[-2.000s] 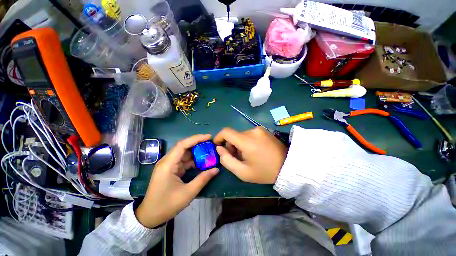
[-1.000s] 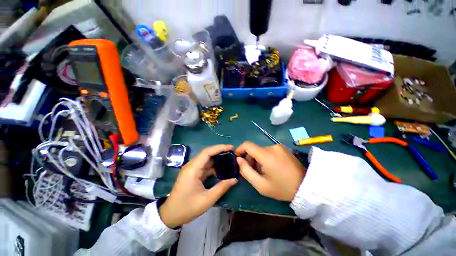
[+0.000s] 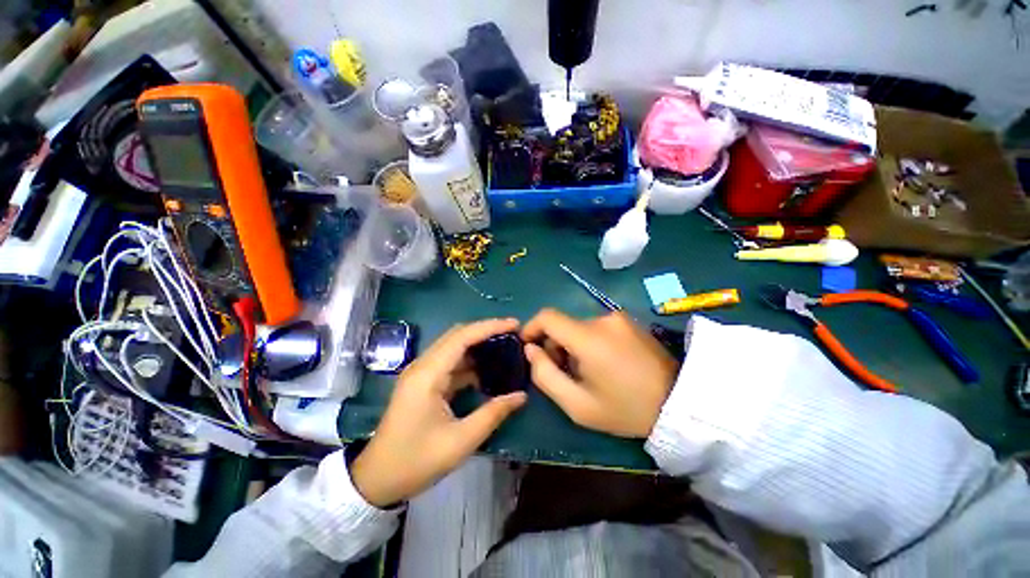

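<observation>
A small black rounded-square smartwatch (image 3: 499, 364) is held just above the front edge of the green mat. Its face is dark. My left hand (image 3: 435, 412) grips it from the left, with fingers along its top and the thumb at its bottom edge. My right hand (image 3: 599, 373) touches its upper right edge with thumb and index finger. I cannot tell whether my right fingers hold a small part. Silver tweezers (image 3: 590, 287) lie on the mat behind my right hand.
A square silver-rimmed piece (image 3: 389, 346) lies left of my left hand. An orange multimeter (image 3: 232, 203) and white cables stand left. A white solvent bottle (image 3: 448, 181), a blue box (image 3: 559, 199) and a dropper bottle (image 3: 625, 235) stand behind. Orange-blue cutters (image 3: 849, 327) lie right.
The watch face was lit blue and pink two seconds ago and is now dark. The view has shifted, so the bench appears further right. Both hands stay at the watch.
</observation>
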